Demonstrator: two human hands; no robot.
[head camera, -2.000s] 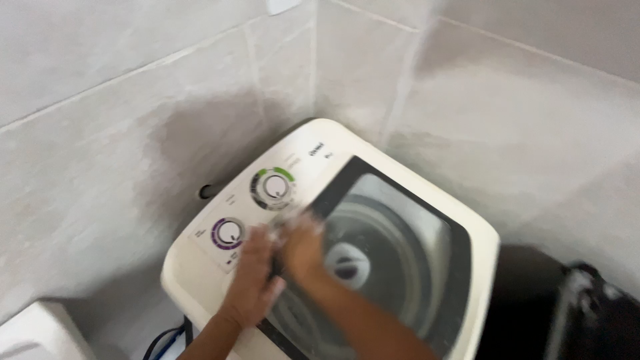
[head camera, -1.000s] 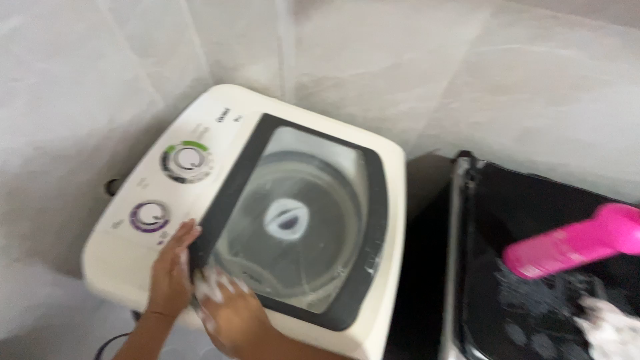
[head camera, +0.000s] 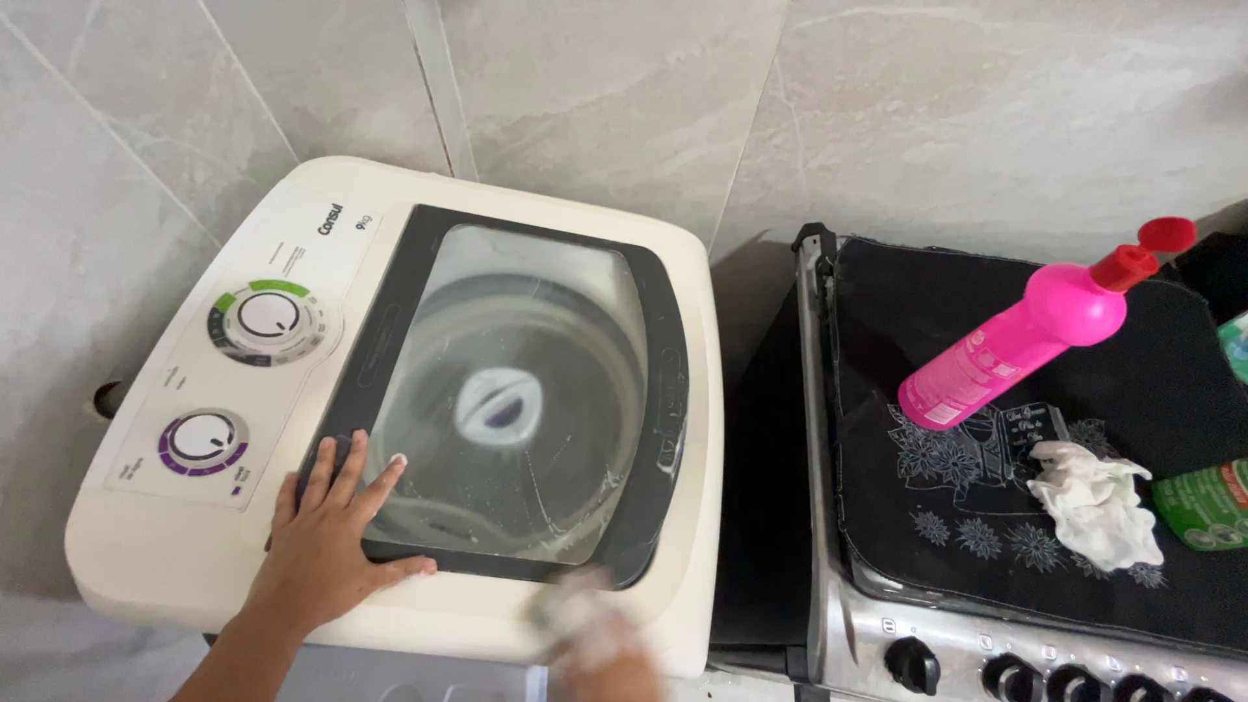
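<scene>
A cream Consul top-loading washing machine (head camera: 468, 604) has a dark-framed clear lid (head camera: 517, 390), which is closed, and two control dials. My left hand (head camera: 331, 536) rests with spread fingers on the lid's lower left corner, holding nothing. My right hand (head camera: 595, 624) is blurred at the front edge of the machine top, near the lid's lower right corner. Something whitish shows at its fingers; whether it is foam or a held item cannot be told. White streaks mark the lid's right frame.
Right of the washer stands a stove (head camera: 877, 624) with knobs and a black printed cover (head camera: 936, 292). On it are a pink bottle (head camera: 1004, 341) with its red cap flipped up, a crumpled white cloth (head camera: 1097, 502) and a green package (head camera: 1204, 507). Tiled walls (head camera: 624, 107) stand behind.
My right hand has moved away from my left, from the lid's left side to the front edge near its right corner. My left hand's fingers are now spread. The view has swung right.
</scene>
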